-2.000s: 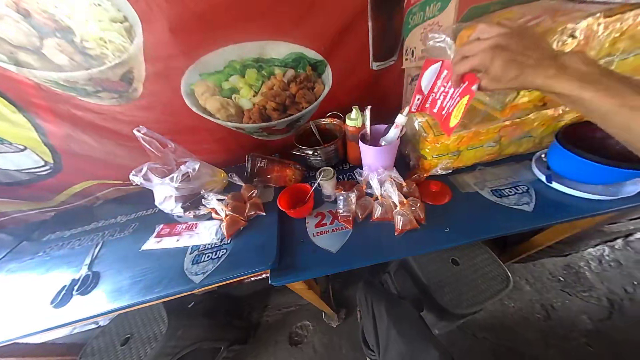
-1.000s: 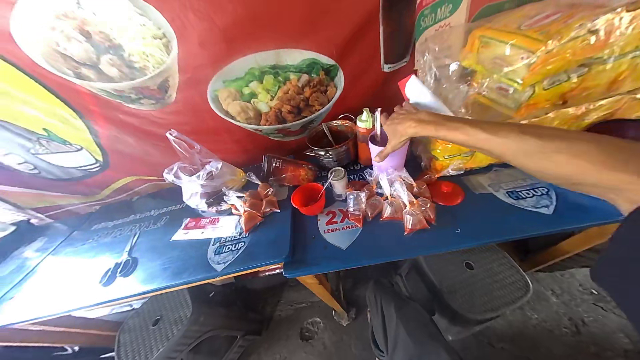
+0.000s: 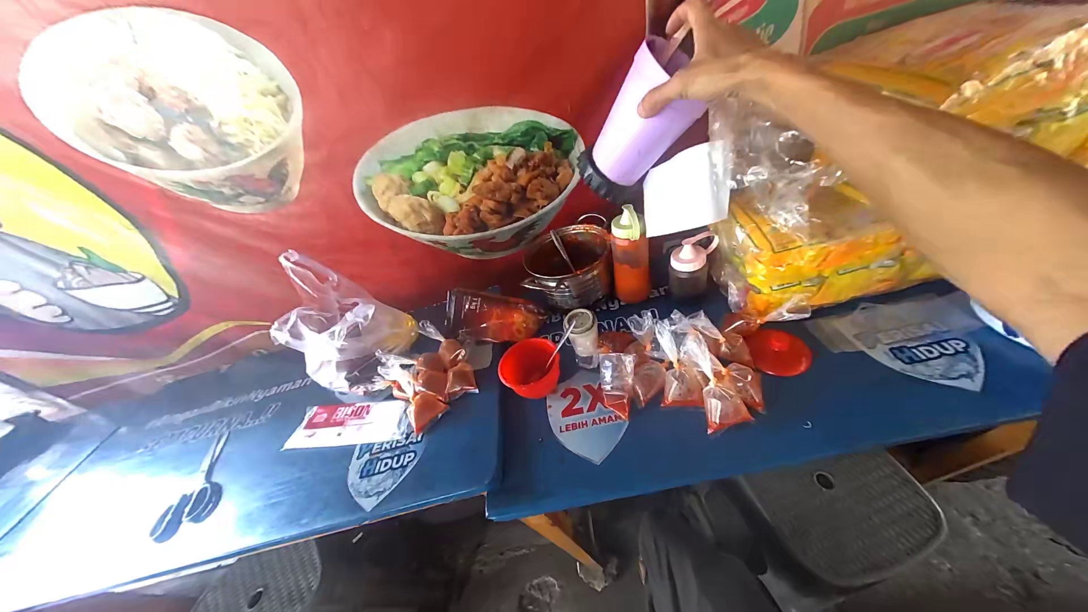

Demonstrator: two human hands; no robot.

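Observation:
My right hand (image 3: pixel 710 64) grips a light purple plastic cup (image 3: pixel 642 119) near its rim and holds it tilted above the table, against the red banner. Something slim stands inside the cup. A white sheet (image 3: pixel 687 189) hangs just beside the cup; whether the hand holds it too is unclear. Below are a squeeze bottle of orange-red sauce (image 3: pixel 631 259), a dark-sauce squeeze bottle with a pink cap (image 3: pixel 690 268) and a metal pot of dark red sauce (image 3: pixel 571 259) with a spoon in it. My left hand is out of view.
Knotted bags of red sauce (image 3: pixel 684 382), a red bowl (image 3: pixel 529 367), a spice jar (image 3: pixel 582 336) and a red lid (image 3: pixel 779 351) sit on the blue table. To the left are a plastic bag (image 3: pixel 340 331), more sauce bags (image 3: pixel 432 382) and scissors (image 3: pixel 200 493). Yellow noodle packs (image 3: pixel 824 246) stand right.
My right hand has gone from the red-and-white packet to the purple cup and lifted the cup off the table. The pink-capped bottle has come into sight.

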